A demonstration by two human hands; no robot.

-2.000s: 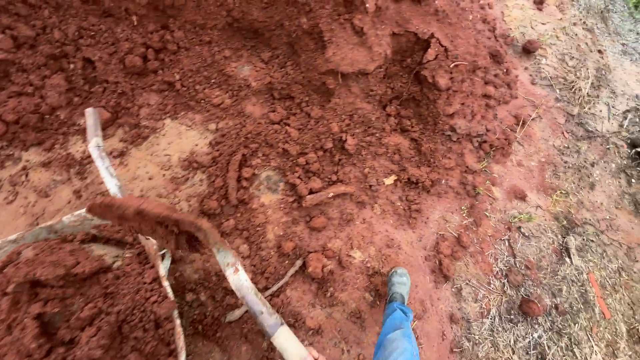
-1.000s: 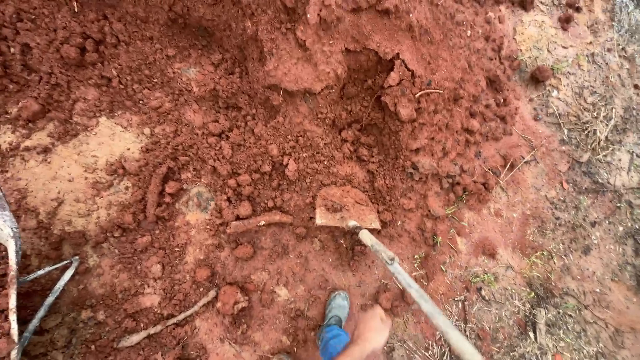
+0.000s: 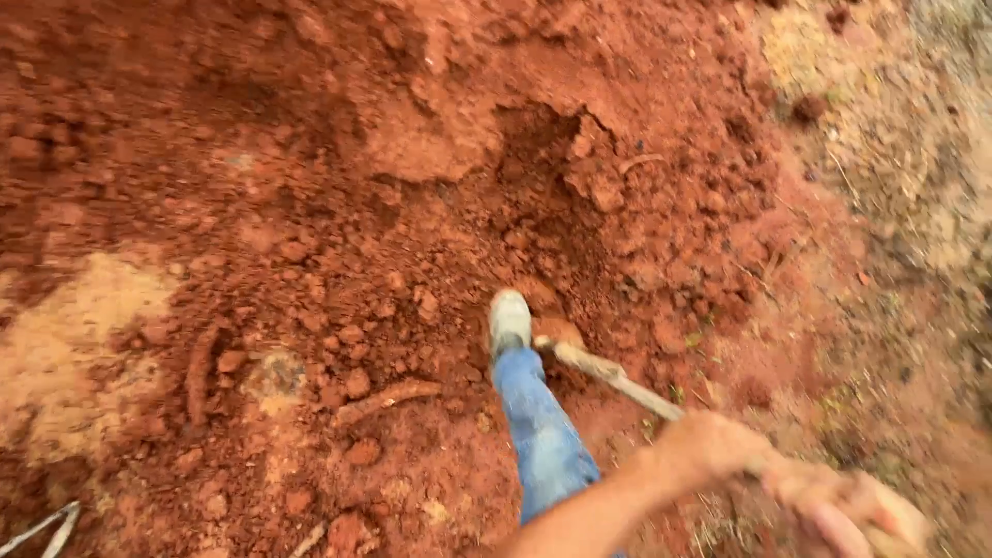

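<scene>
A long-handled shovel (image 3: 643, 397) slants from the lower right toward the loose red soil. Its reddish blade (image 3: 559, 332) lies low against the soil beside my shoe (image 3: 510, 316), partly hidden. My left hand (image 3: 709, 446) is wrapped around the wooden handle partway up. Nearer the upper end, my right hand (image 3: 852, 504) is also closed on the handle, blurred by motion. My leg in blue jeans (image 3: 546, 434) reaches forward, the shoe right next to the blade.
A bank of red soil with a hollow (image 3: 535, 143) rises ahead. A thick root (image 3: 387, 399) and clods lie left of my leg. Part of a metal frame (image 3: 58, 527) shows at the lower left. Dry grass and paler ground (image 3: 907, 186) run along the right.
The shovel was over the soil-filled wheelbarrow at the left, then its blade came to the ground at the bank. My foot has moved forward beside the blade, and both hands now show on the handle.
</scene>
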